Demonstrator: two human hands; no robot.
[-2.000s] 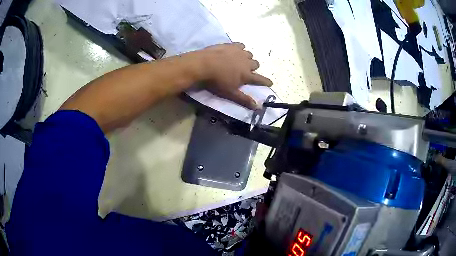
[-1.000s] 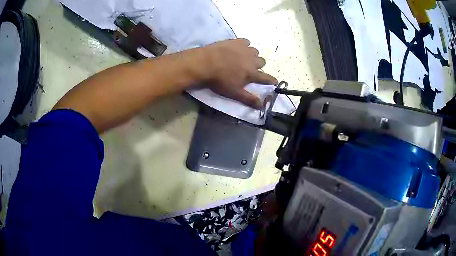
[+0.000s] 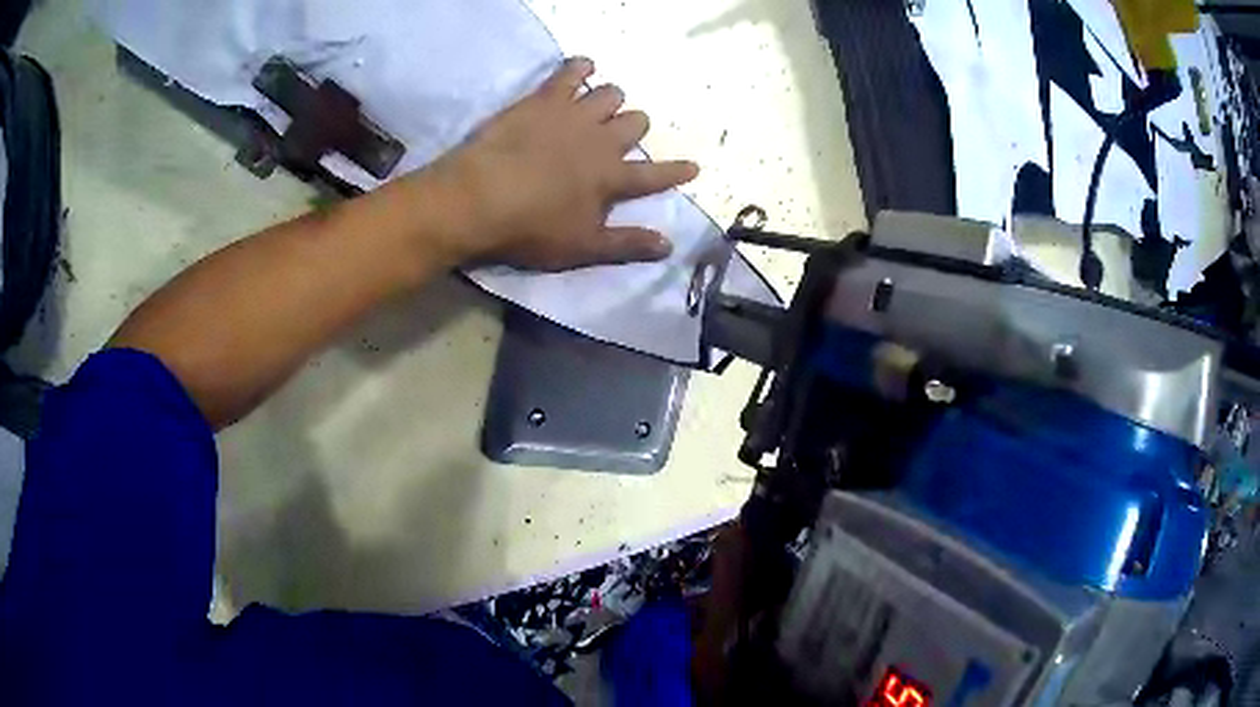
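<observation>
The fabric lay with white marker paper (image 3: 580, 297) lies over part of the grey base plate (image 3: 580, 408). My left hand (image 3: 560, 187) rests flat on the paper, fingers spread, holding nothing. The cutting machine (image 3: 1050, 456), silver and blue with red digits, stands at the right. Its guard foot (image 3: 702, 283) is over the lay's pointed end; the blade cannot be made out. My right hand (image 3: 726, 580) is dark, blurred and mostly hidden beside the machine; its grip cannot be seen. A lay clamp (image 3: 329, 124) sits on the lay's left edge.
A dark-edged stack (image 3: 898, 124) lies beyond the machine, beside white and dark cut pieces (image 3: 1016, 111). A yellow connector (image 3: 1158, 31) is at the top right with a black cord. Another dark stack (image 3: 25, 194) is at the left edge. Scraps (image 3: 567, 601) litter the floor below the table edge.
My left hand has moved left, away from the guard foot, and its fingers are more spread. The lay, clamp and base plate appear further left in view.
</observation>
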